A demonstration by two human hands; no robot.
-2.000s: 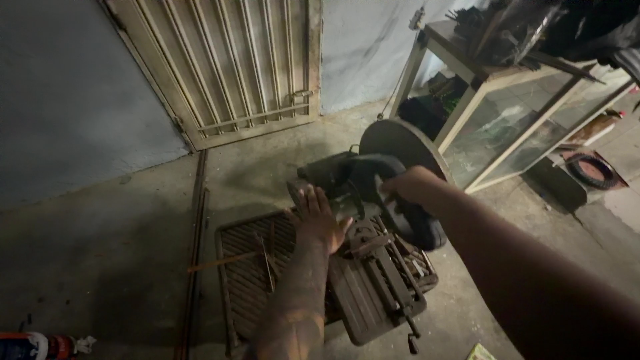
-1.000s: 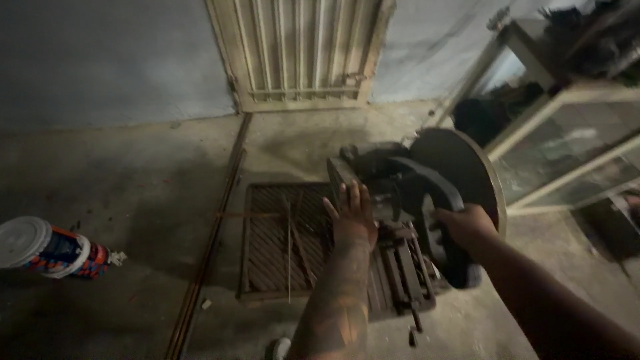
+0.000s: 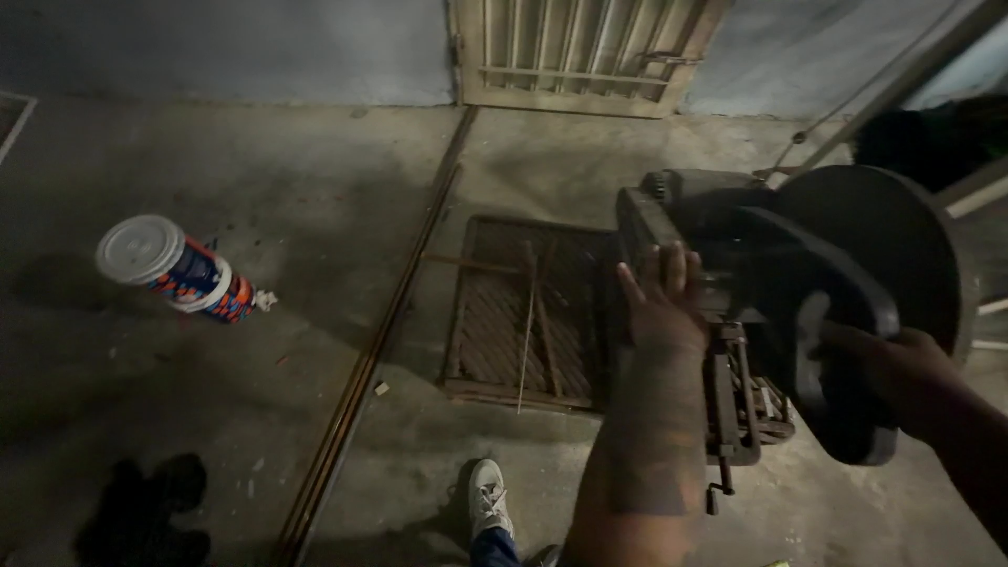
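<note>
A chop saw, its D-shaped handle (image 3: 811,354) toward me, is at the right with a large round disc (image 3: 874,236) behind the handle. My right hand (image 3: 890,370) is closed around the handle. Against the saw's metal body (image 3: 650,216) rests my left hand (image 3: 665,291), fingers spread, gripping nothing that I can see. Beneath is the saw's vise (image 3: 728,394) with a crank (image 3: 718,484). To the left of the saw, a ribbed metal grate (image 3: 488,331) lies on the floor with thin rods (image 3: 543,339) across it.
Long metal bars (image 3: 378,339) lie along the floor. A lidded plastic bucket (image 3: 193,272) stands at the left. Ahead are a metal gate (image 3: 583,55) and a wall. My shoe (image 3: 488,496) is near the grate; a dark object (image 3: 150,512) lies at lower left.
Both hands remain on the saw. The view has swung left, bringing the bucket and more of the floor in.
</note>
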